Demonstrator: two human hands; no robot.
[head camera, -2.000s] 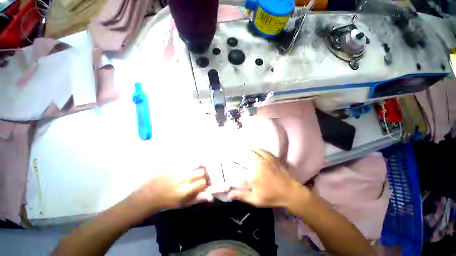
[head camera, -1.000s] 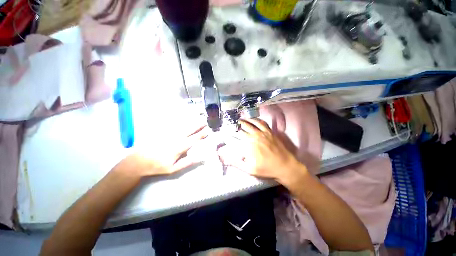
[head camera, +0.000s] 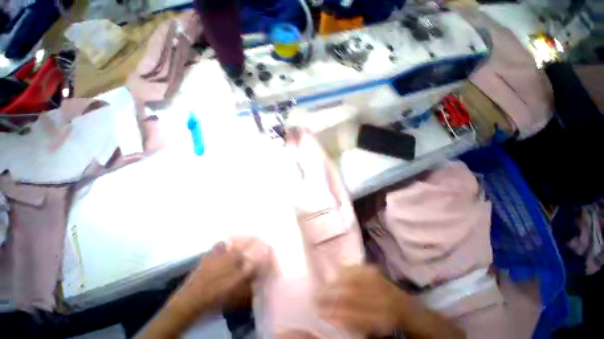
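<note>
A pink garment panel [head camera: 331,232] with a stitched flap-like rectangle runs from the sewing machine's needle area down over the table's front edge. My left hand [head camera: 225,275] is closed on the panel's left side at the table edge. My right hand [head camera: 361,301], blurred, holds the panel's right side lower down. The white sewing machine [head camera: 318,93] with a blue stripe stands behind the panel. The presser foot area [head camera: 275,129] is small and blurred by glare. Glare washes out part of the cloth between my hands.
Blue snips [head camera: 196,134] lie left of the needle. A black phone-like rectangle [head camera: 386,142] lies right of it. Pink and white pieces [head camera: 66,142] lie at left. Pink panels [head camera: 440,218] hang at right beside a blue crate [head camera: 523,225]. A yellow and blue pot [head camera: 286,41] stands by the machine.
Both hands have moved from near the needle toward me, down past the table edge. The pink panel is now drawn out long toward me. The view has shifted, showing more at right.
</note>
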